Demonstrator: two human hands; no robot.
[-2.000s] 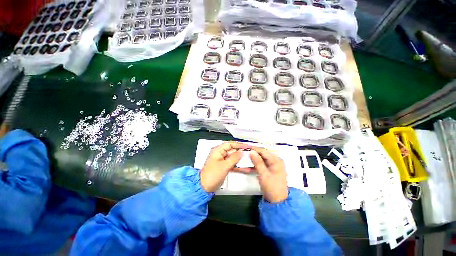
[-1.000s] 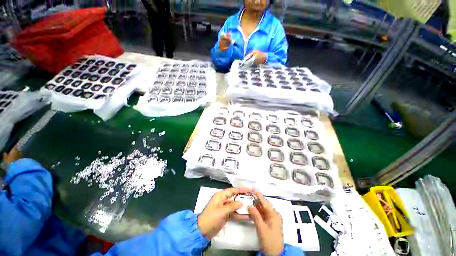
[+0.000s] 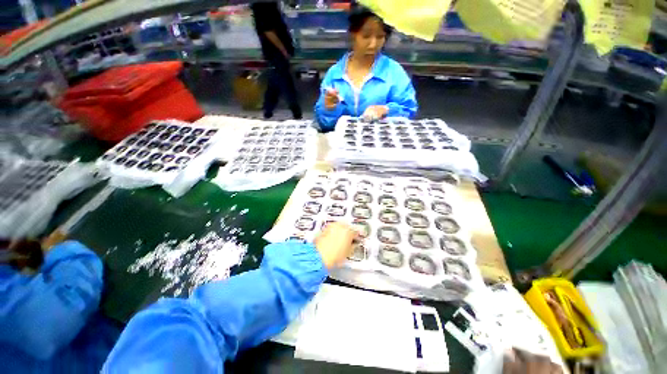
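A large white blister tray (image 3: 406, 280) holds rows of rounded-square watch housings. My left hand (image 3: 336, 245) reaches over its front row, with its fingertips at the edge of one housing (image 3: 357, 253) in the third column. The fingers partly hide the hold. My right hand (image 3: 530, 363) is blurred and cut off by the bottom edge, over the white backing sheets at the right; what it holds cannot be told. A white die-cut sheet (image 3: 355, 325) with black rectangles at its right end lies on the bench in front of me.
A heap of tiny white bits (image 3: 194, 259) lies left on the green bench (image 3: 168, 208). A yellow bin (image 3: 562, 315) stands right. More filled trays and a red crate (image 3: 132, 98) are behind. A person in blue (image 3: 366, 91) sits across; a blue sleeve (image 3: 55, 299) is at left.
My left hand has moved from above the sheet forward to the tray, and a housing now shows at the formerly empty front-row place. My right hand has moved right and down. The view has tilted up.
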